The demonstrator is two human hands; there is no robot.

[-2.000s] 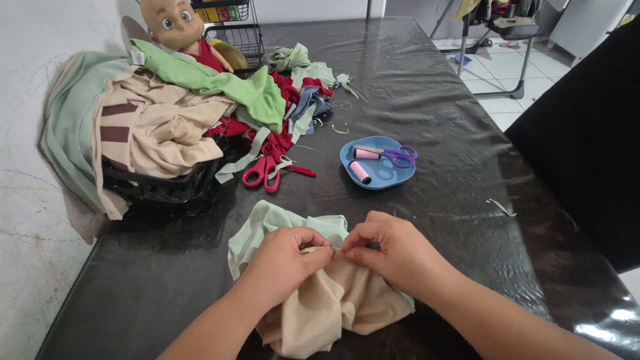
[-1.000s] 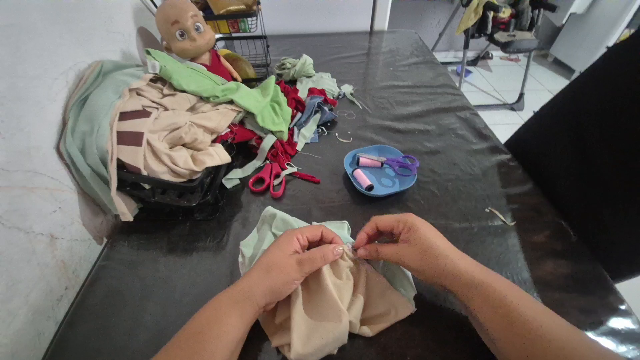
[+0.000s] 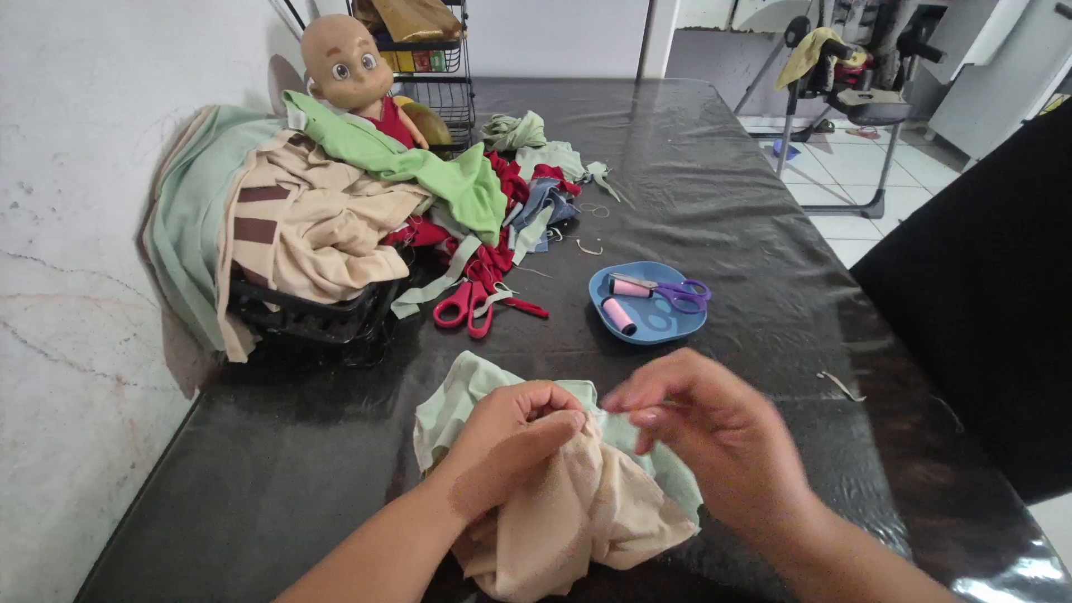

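Note:
My left hand pinches the gathered edge of a beige and pale green cloth between thumb and fingers, near the table's front. Just right of that edge is my right hand, blurred, with thumb and index finger close together; whether a needle or thread is between them cannot be told. Beyond the hands, a blue plastic dish holds pink thread spools and small purple-handled scissors. Red-handled scissors lie on the table to the left of the dish.
A black plastic basket heaped with beige and green cloth stands by the left wall. Behind it are a doll and a wire rack. Fabric scraps lie beside the basket. A dark cover spreads over the table.
My right hand has moved a little away from the cloth's gathered edge, which it was touching or nearly touching before. My left hand keeps its pinch on the cloth.

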